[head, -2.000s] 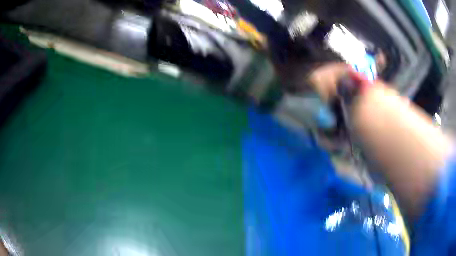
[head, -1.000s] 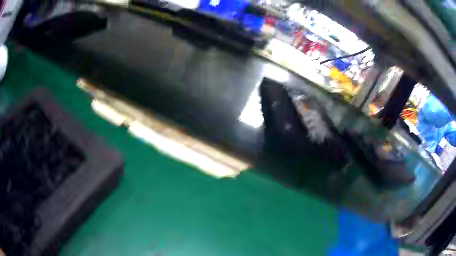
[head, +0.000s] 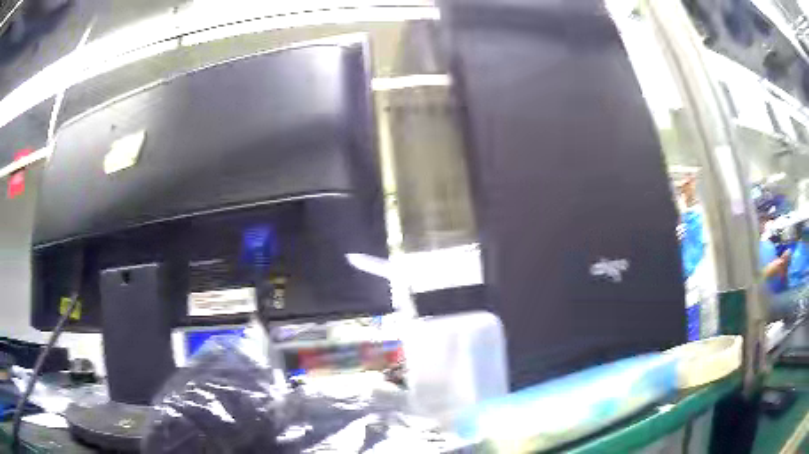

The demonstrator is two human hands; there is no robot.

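Neither of my hands shows. The view faces the raised shelf. A plastic bag with black contents (head: 213, 403) lies nearest at the bottom, with more crinkled plastic beside it. A translucent bottle (head: 457, 359) with a dark neck stands right of the bags. A pale blue-yellow rolled tube (head: 568, 403) lies along the shelf's green edge, slightly blurred. A cream tape roll (head: 710, 362) lies at its right end.
A large black monitor, seen from its back (head: 213, 151), stands left on its stand (head: 137, 337). A tall black "aigo" PC case (head: 577, 195) stands right of it. A metal post (head: 723, 177) rises at the right. People in blue smocks (head: 692, 244) are beyond it.
The view has swung up from the green bench, the dark tray and the blue area to the shelf. The bare forearm seen two seconds ago is out of the picture.
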